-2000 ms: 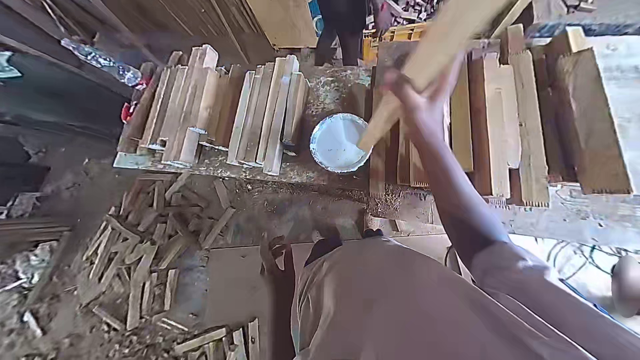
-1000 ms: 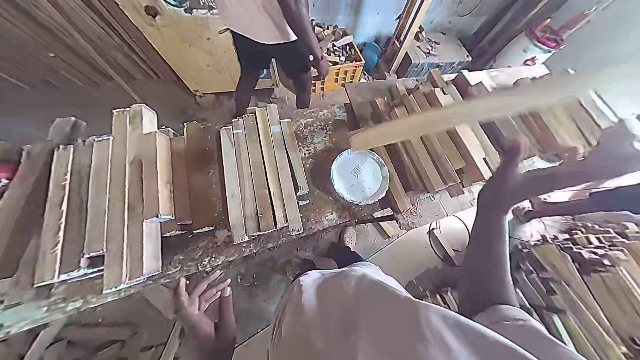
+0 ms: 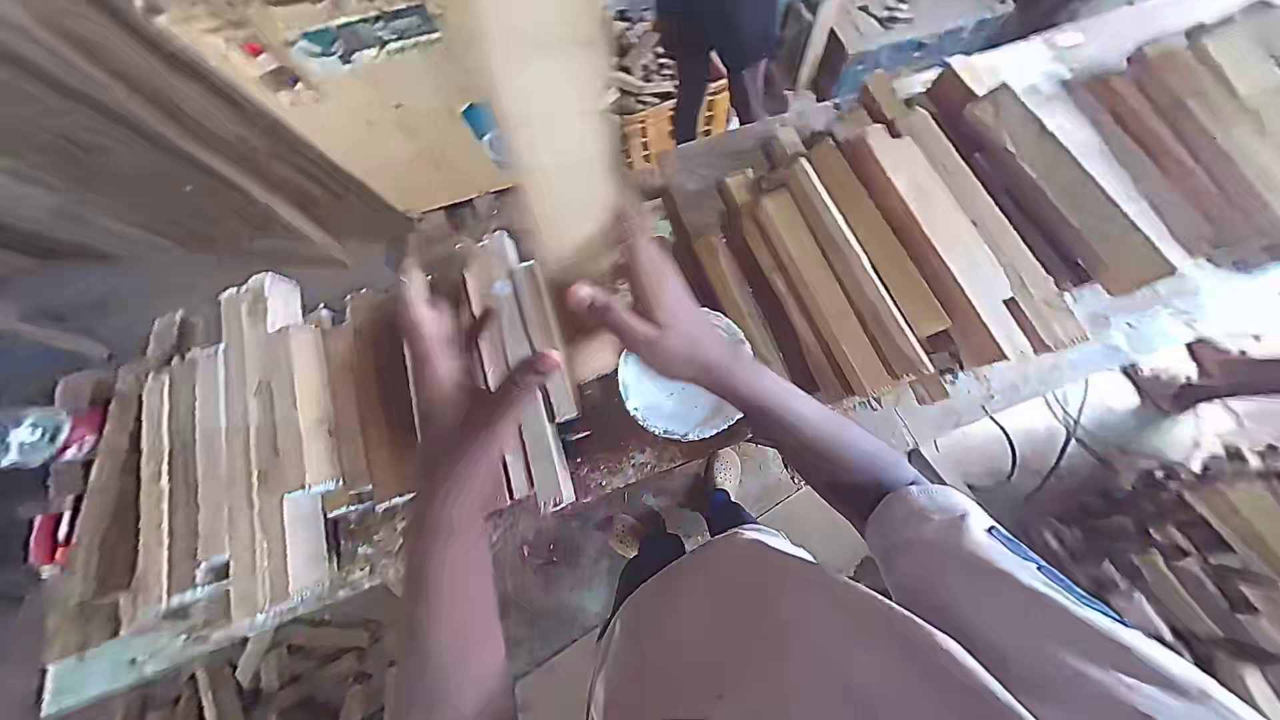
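My right hand (image 3: 660, 315) is at the lower end of a pale wooden board (image 3: 555, 120), its thumb and fingers around the lower right corner; blur hides the exact grip. The board rises toward the top of the view. My left hand (image 3: 455, 375) is blurred, its thumb and fingers apart with nothing between them, over a small group of narrow wooden strips (image 3: 545, 440) on the bench. Below my right hand and forearm, a round white-topped container (image 3: 675, 395) is partly covered.
Rows of wooden pieces lie along the workbench (image 3: 150, 650) at left (image 3: 240, 440) and right (image 3: 850, 270). Wood offcuts (image 3: 1180, 570) are piled at lower right, others below the bench at left. Beyond it, a person (image 3: 715, 50) stands by an orange crate (image 3: 650, 130).
My left hand has moved up over the bench from its near edge. The board, slanting to the right a second ago, now points up the view. The view has turned.
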